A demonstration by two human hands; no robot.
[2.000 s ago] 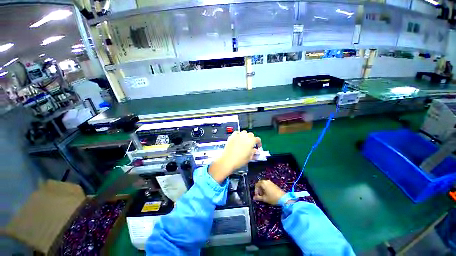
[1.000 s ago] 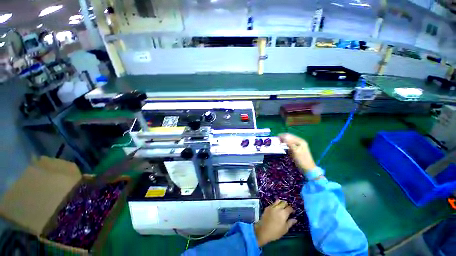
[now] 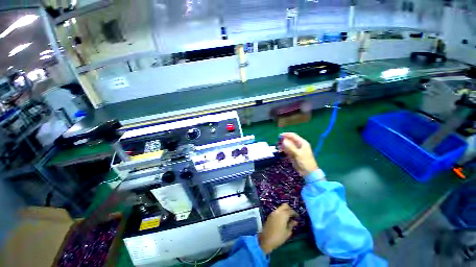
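The white lead cutting machine [image 3: 188,234] stands in front of me, with a silver-white feed rail [image 3: 209,160] across its top. A few dark purple capacitors [image 3: 239,152] sit on the rail. My right hand [image 3: 297,151] is at the rail's right end, fingertips pinched around a small dark part, likely a capacitor. The black tray [image 3: 259,166] full of loose capacitors lies right of the machine. My left hand [image 3: 277,228] is low over the tray's near left part, fingers curled down at the parts; whether it holds one is hidden.
An open cardboard carton [image 3: 39,237] with purple parts stands left of the machine. A blue cord [image 3: 329,128] hangs behind my right hand. A blue plastic bin [image 3: 412,143] is at the right. A long green shelf [image 3: 182,103] runs behind, bearing a black tray.
My left hand has gone from the rail down to the tray, while my right hand has risen from the tray to the rail's end. Capacitors on the rail are now uncovered. The view has shifted.
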